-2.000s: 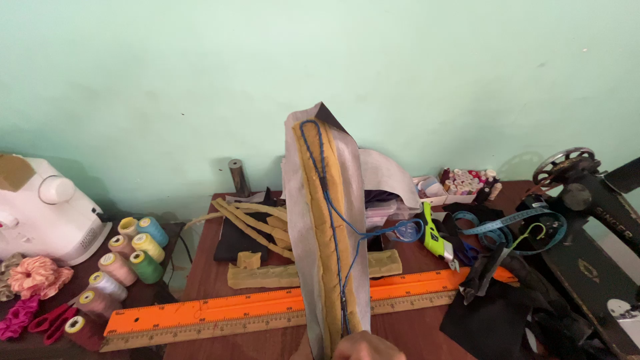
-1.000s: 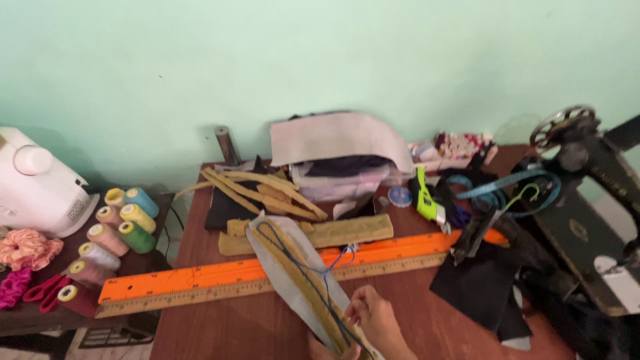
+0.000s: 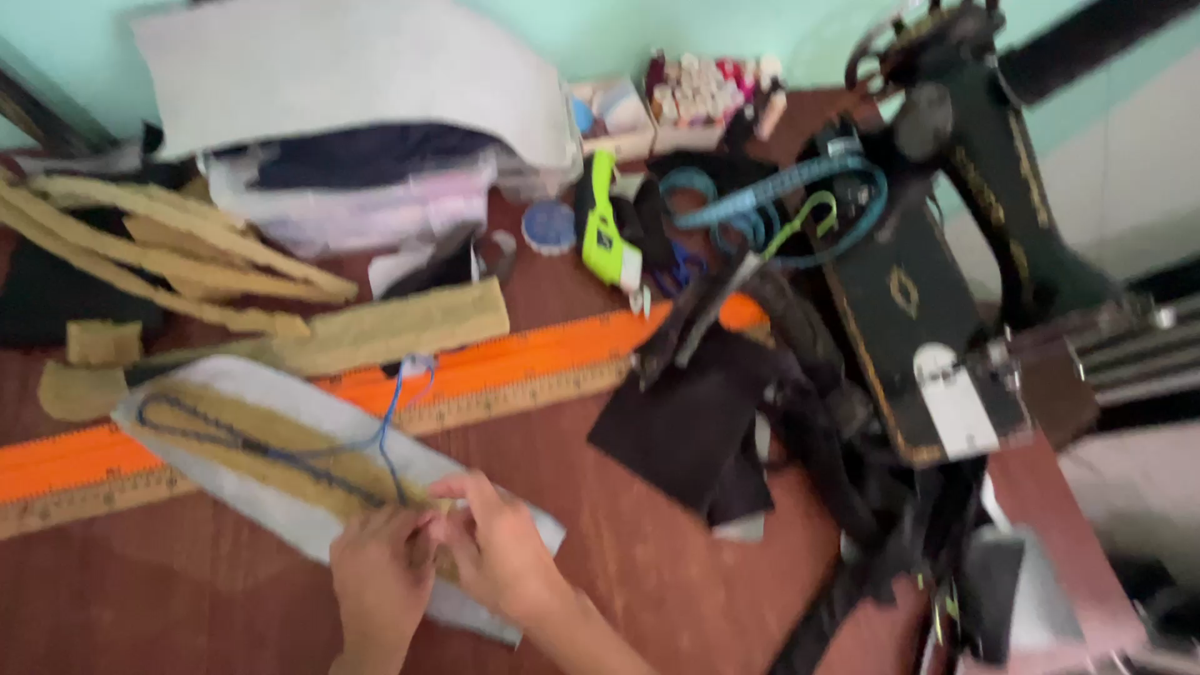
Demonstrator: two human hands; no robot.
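A long grey-white fabric piece [image 3: 253, 487] with a tan strip [image 3: 309, 441] along its middle lies slanting on the table. Dark blue cord [image 3: 323, 473] forms a narrow loop on the strip, and a lighter blue thread [image 3: 386, 427] runs from it to a small bundle by the orange ruler. My left hand [image 3: 384, 562] pinches the strip near its lower right end. Beside it, my right hand [image 3: 497, 553] has its fingertips at the same spot, almost touching the left ones. Blur hides what exactly lies between the fingertips.
An orange ruler [image 3: 572, 342] and a wooden ruler [image 3: 525, 392] cross the table behind the fabric. Tan strips [image 3: 159, 253] lie at the back left. Black fabric [image 3: 684, 422], a blue measuring tape [image 3: 778, 192], a lime-green tool [image 3: 605, 230] and a black sewing machine [image 3: 994, 178] stand or lie rightward.
The fabric piece, held upright two seconds ago, has come down onto the table. Both hands now meet near its lower end. The view has swung right and closer.
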